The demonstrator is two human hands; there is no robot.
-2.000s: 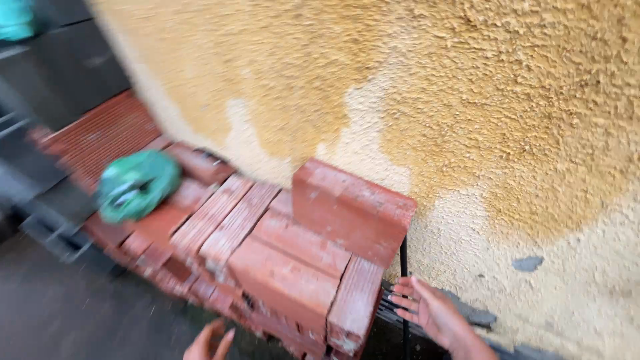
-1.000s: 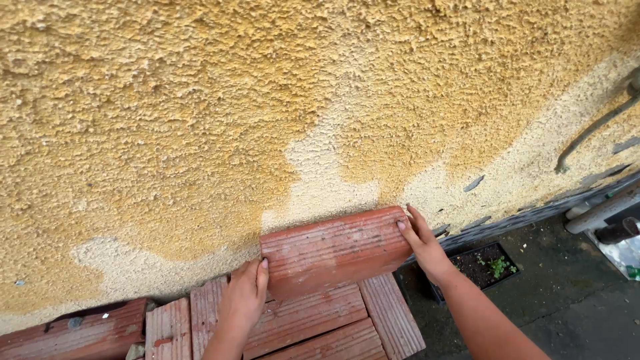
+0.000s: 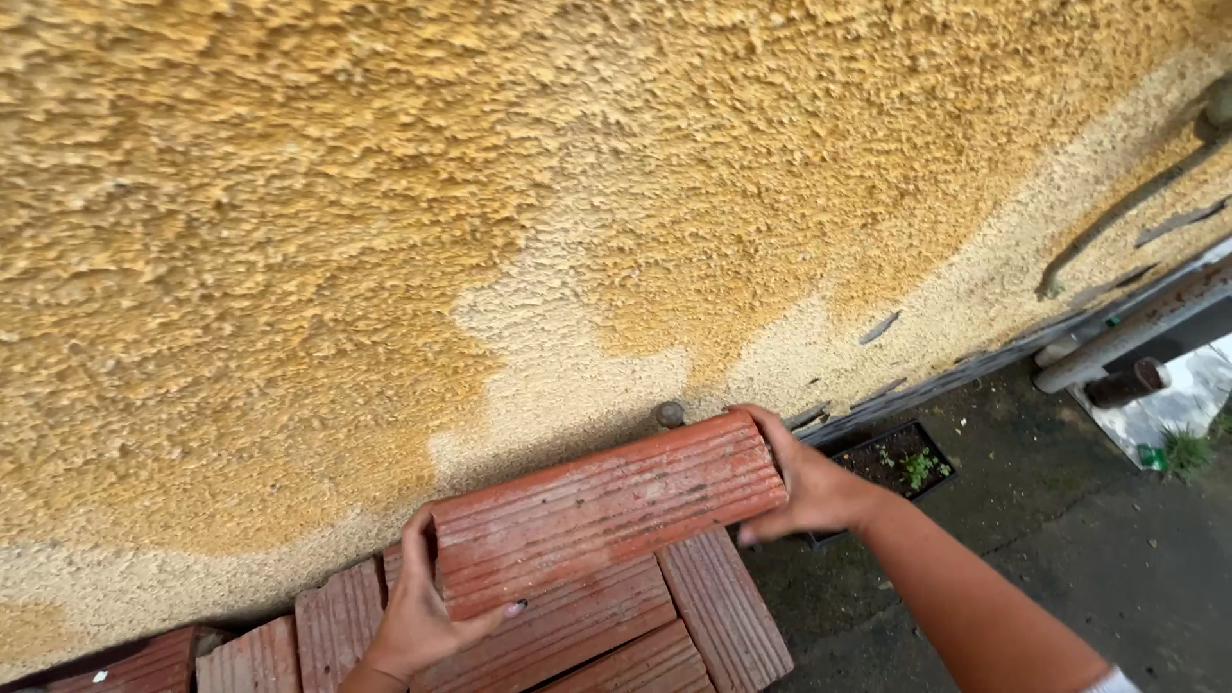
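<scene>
A ribbed red clay brick (image 3: 606, 515) is held by its two ends, long and tilted, over a stack of similar bricks. My left hand (image 3: 419, 597) grips its left end, thumb on the near lower edge. My right hand (image 3: 808, 481) is around the right end, fingers at the top corner and thumb below. Under it lie ribbed clay bricks (image 3: 727, 606) set in different directions, with more bricks (image 3: 337, 621) side by side to the left. Whether the held brick touches those below is hard to tell.
A rough yellow plastered wall (image 3: 385, 241) with pale patches rises behind the stack. A round knob (image 3: 670, 414) shows just behind the held brick. On the dark ground at right are a planter box (image 3: 900, 462) with small plants and rusty pipes (image 3: 1145, 322); a bent rod (image 3: 1126, 207) runs along the wall.
Two seconds ago both hands were apart from the bricks; now they hold one by its ends. Since one second ago the brick has tipped, showing more of its ribbed face. The view has swung right.
</scene>
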